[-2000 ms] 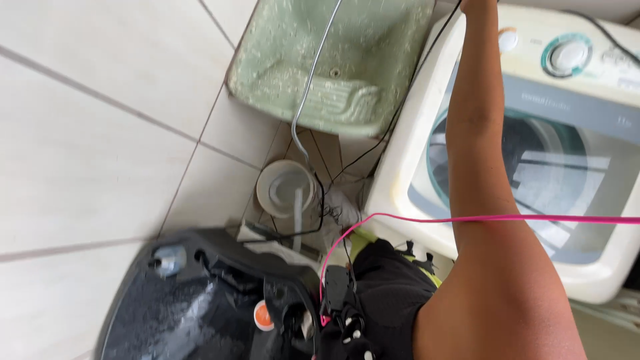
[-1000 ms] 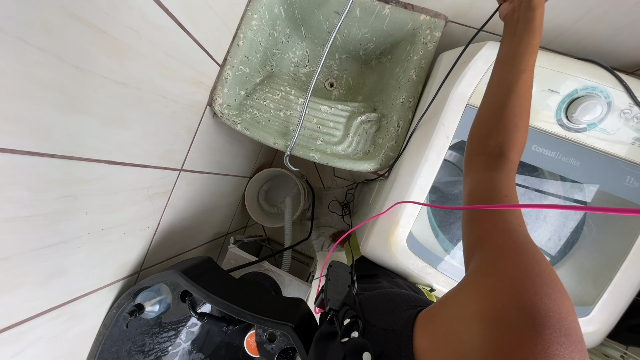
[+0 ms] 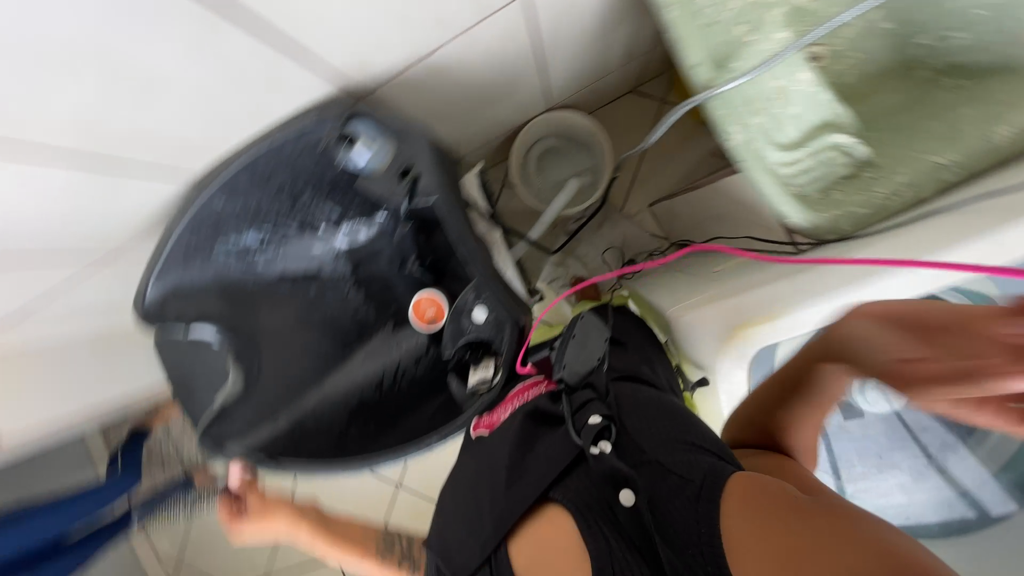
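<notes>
My right hand (image 3: 936,368), blurred, reaches out over the washing machine's lid (image 3: 920,472) with its fingers extended; nothing shows in it. At the lower left, my left hand (image 3: 248,508) is curled just below the edge of a black shampoo basin (image 3: 336,368). A blurred, ridged grey item (image 3: 180,502) meets that hand; whether I grip it cannot be told. An orange-and-white round piece (image 3: 429,310) sits inside the basin. A pink cord (image 3: 744,254) runs from my black clothing across the washing machine's edge.
A speckled green laundry sink (image 3: 904,120) stands at the upper right, with a grey hose (image 3: 752,72) across it. A pale bucket (image 3: 560,164) is on the floor, with black cables (image 3: 592,212) nearby. Something blue (image 3: 72,512), blurred, shows at lower left.
My right hand has come back from the top of the view, where it was near a black cable, to over the washing machine's lid. My left hand now shows. The view has swung toward the basin.
</notes>
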